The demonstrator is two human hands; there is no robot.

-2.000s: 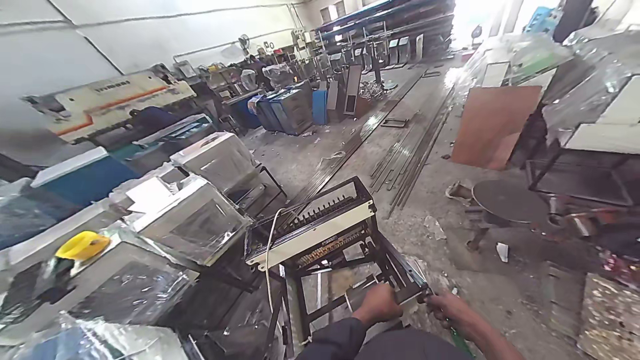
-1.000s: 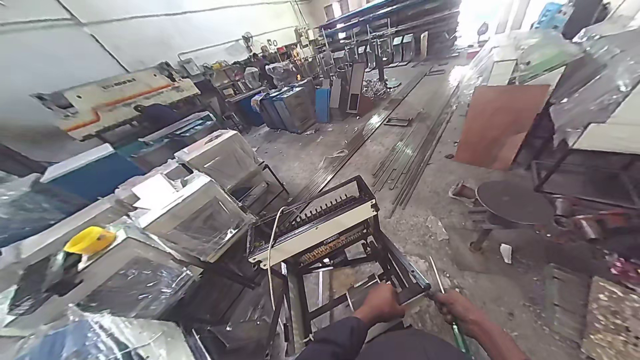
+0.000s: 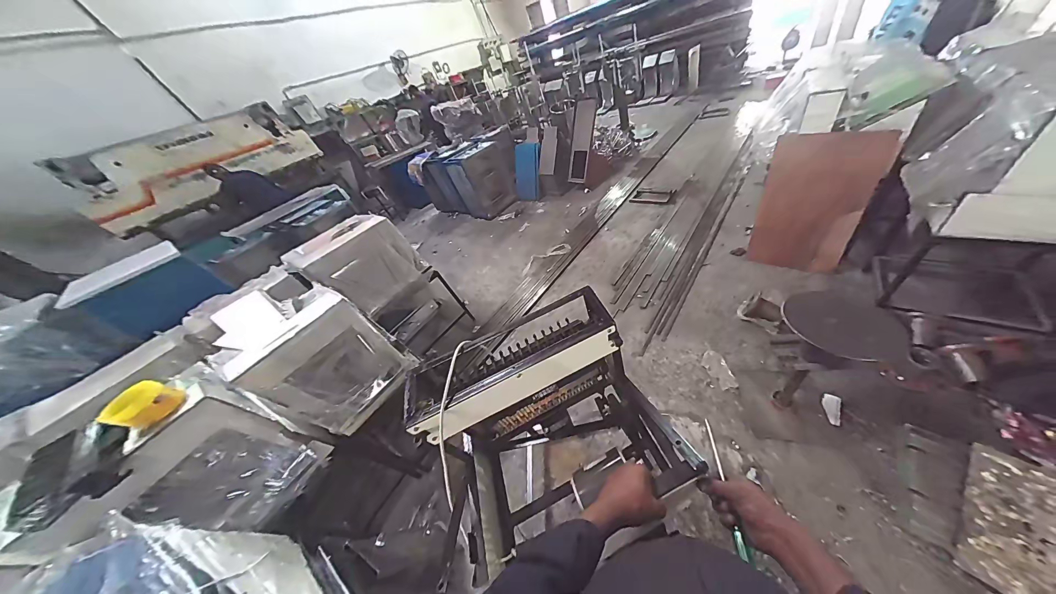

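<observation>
A metal-framed machine (image 3: 518, 370) with a cream front panel, a row of dark upright pins and a pale cable stands before me. My left hand (image 3: 629, 495) is closed on a part of its lower frame, at the near side; the exact part is hidden by my fingers. At the frame's near right corner, my right hand (image 3: 752, 510) is closed round a screwdriver (image 3: 742, 544) with a green handle. A thin metal shaft (image 3: 714, 450) points up and away from that hand. Whether my right fingers also touch the frame corner, I cannot tell.
Plastic-wrapped cabinets (image 3: 318, 363) line the left, one bearing a yellow object (image 3: 142, 404). Long metal bars (image 3: 685, 239) lie on the floor ahead. A round dark stool top (image 3: 846, 326) and a brown sheet (image 3: 825, 198) are at right. A person (image 3: 247, 191) bends by a press machine (image 3: 190, 165).
Between two seconds ago and one second ago, the thin metal shaft came into plain view above my right hand. My left hand has stayed at the machine's lower frame.
</observation>
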